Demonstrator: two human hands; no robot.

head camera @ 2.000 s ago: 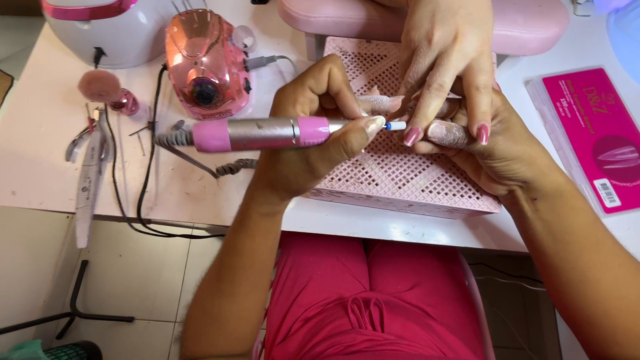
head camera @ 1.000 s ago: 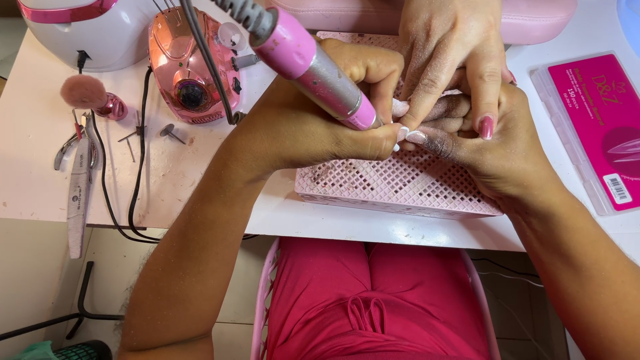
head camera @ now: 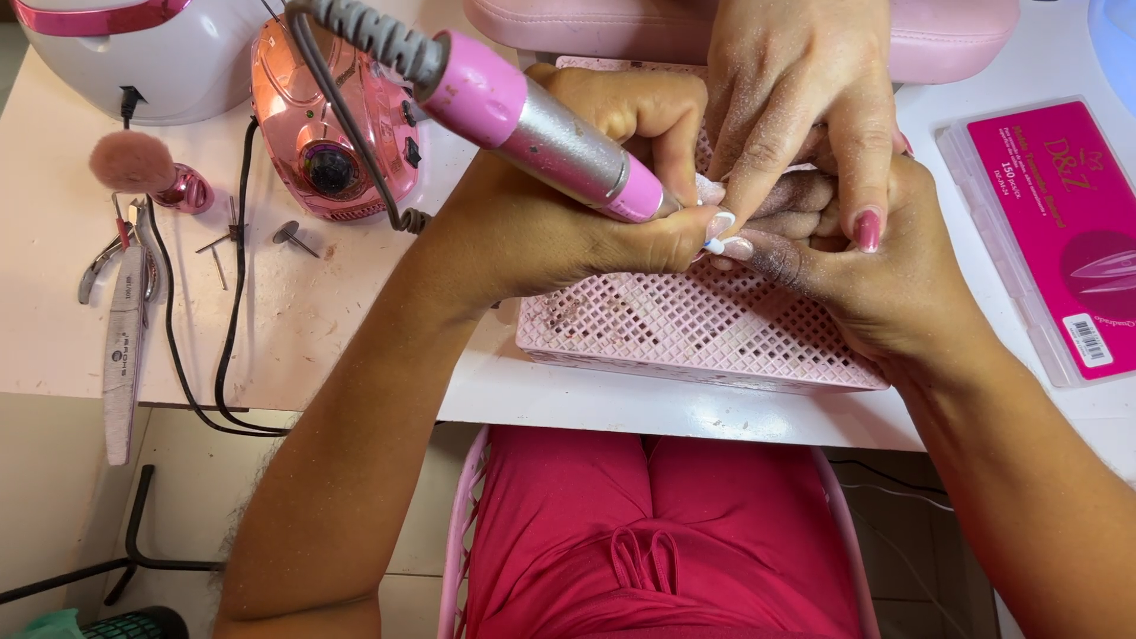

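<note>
In my left hand (head camera: 577,195) is a pink and silver electric nail drill handpiece (head camera: 568,138), tilted, its coiled cord rising to the upper left. Its white and blue bit (head camera: 715,246) lies at the fingertips, close to my right thumb. My right hand (head camera: 852,231) is closed around fingers of another person's hand (head camera: 799,115), which comes from the top edge and is covered with pale dust. One dark pink nail of that hand shows. Both my hands are above a pink perforated dust collector (head camera: 701,328). Some held fingertips are hidden.
To the left are a pink drill control unit (head camera: 333,133), a fluffy brush (head camera: 133,164), loose drill bits (head camera: 288,235), cuticle nippers (head camera: 93,266), a nail file (head camera: 124,355) and a white lamp (head camera: 115,67). A pink padded armrest (head camera: 603,31) lies behind; a nail-tip box (head camera: 1052,231) sits at right.
The handpiece has turned from lying nearly level to slanting down from the upper left, and its cord now passes over the control unit. My right hand keeps hold of the other person's fingers.
</note>
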